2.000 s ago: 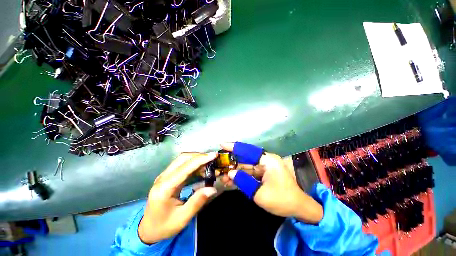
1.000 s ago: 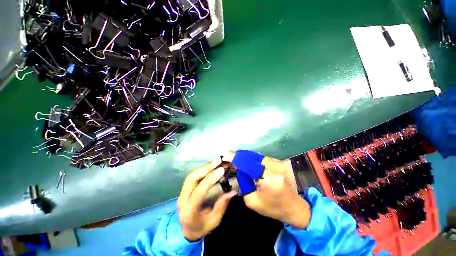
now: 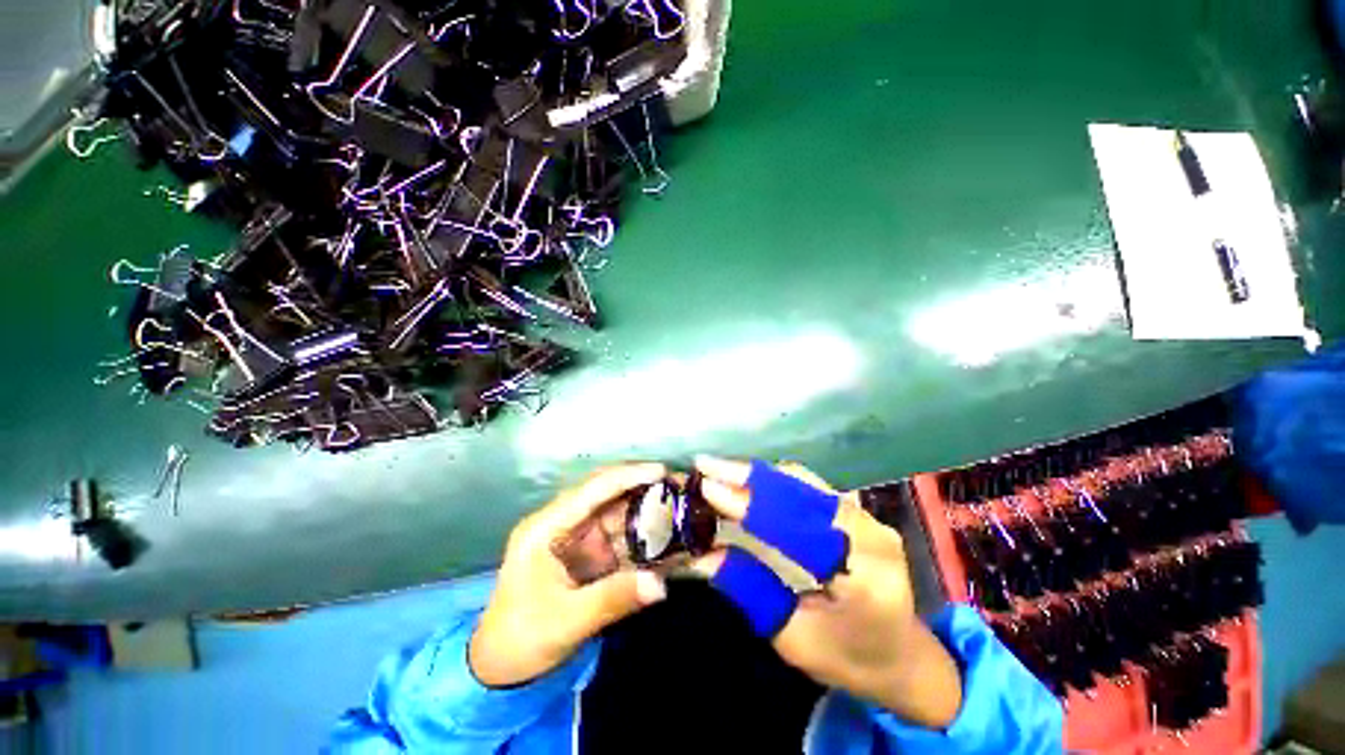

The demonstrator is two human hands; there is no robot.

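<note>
A small round part [image 3: 655, 522] with a dark rim and a silvery face is between my two hands, just over the green bench edge. My left hand [image 3: 568, 568] holds it from the left with thumb and fingers. My right hand [image 3: 826, 590], with blue wraps on two fingers, grips a dark piece, seemingly a black clip [image 3: 693, 516], against the part's right side. The clip's handles are hidden by my fingers. A tangled heap of black binder clips [image 3: 398, 221] with silver wire handles lies at the upper left.
A white sheet [image 3: 1180, 280] with two small dark items lies at the right of the green bench [image 3: 885, 192]. A red tray [image 3: 1084, 723] with rows of clipped parts is below the edge at right. A lone clip [image 3: 101, 524] lies at far left. A blue sleeve shows at the right.
The part has turned from its yellow-amber face to a silvery face in my hands. My right hand has shifted slightly right. The camera view has moved a little.
</note>
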